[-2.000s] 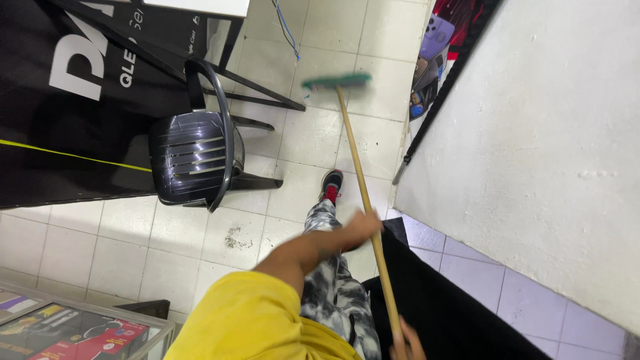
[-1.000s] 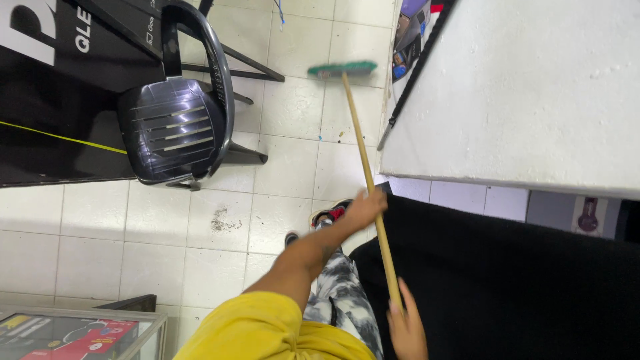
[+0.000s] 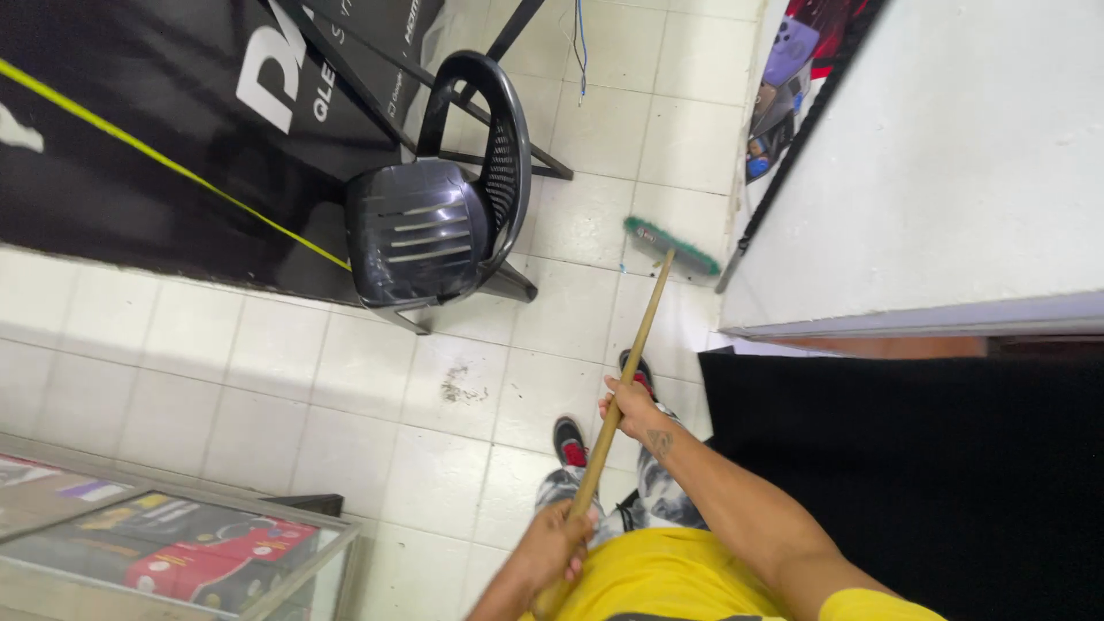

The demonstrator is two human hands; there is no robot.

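A push broom with green bristles point(image 3: 671, 246) rests on the white floor tiles, its head slanted and its long wooden handle point(image 3: 649, 315) running back toward my body. My right hand point(image 3: 630, 405) is closed around the middle of the handle, above my shoes. Lower down, close to the yellow shirt, my left hand point(image 3: 559, 539) grips the handle near its end. Small bits of debris point(image 3: 655, 264) lie on the tiles by the bristles.
A black plastic armchair point(image 3: 418, 237) stands left of the broom, beside black metal legs point(image 3: 539, 155) and a black printed banner point(image 3: 172, 121). At lower left is a glass display case point(image 3: 345, 548). A white panel point(image 3: 931, 172) and black cloth point(image 3: 906, 466) fill the right. Thin wires point(image 3: 581, 52) hang at the top.
My hands have traded places on the handle: the left was higher and the right near the end; now the right is higher. The broom head has turned to a slant and sits nearer my feet.
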